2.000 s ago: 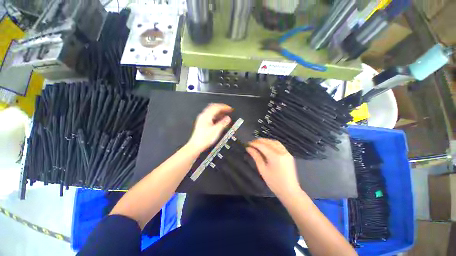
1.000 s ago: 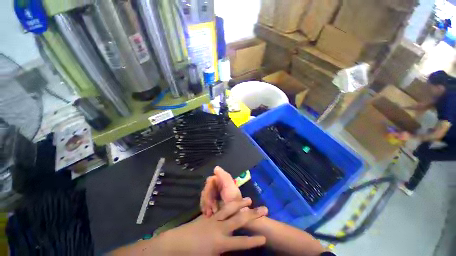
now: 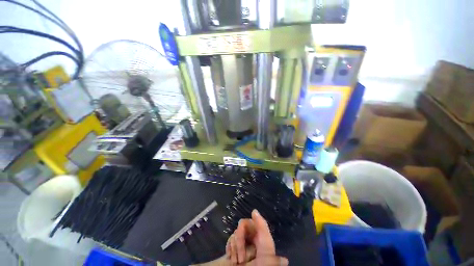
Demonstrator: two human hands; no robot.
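A silver loading bar point(image 3: 189, 225) lies at a slant on the dark table, left of my hands. Small blocks along its lower-right edge hold black cables point(image 3: 193, 248) that run down to the picture's bottom edge. Nothing is touching the bar. My right hand point(image 3: 250, 240) is raised at bottom centre with its fingers up and nothing seen in it. My left hand point(image 3: 269, 261) appears to lie across the right wrist, mostly cut off by the bottom edge. A pile of loose black cables point(image 3: 270, 205) with bright tips lies beyond and right of my hands.
The press platen point(image 3: 208, 155) with blue-handled cutters point(image 3: 248, 156) stands behind the table. A dense black cable bundle point(image 3: 106, 202) is at left. White buckets point(image 3: 41, 205) stand left and right, a blue crate point(image 3: 332, 244) at lower right. A spray can point(image 3: 313, 145) stands by the press.
My hands left the bar and came together. The bar stays on the table. The view has swung right, then back left and up, showing the whole press and the fan.
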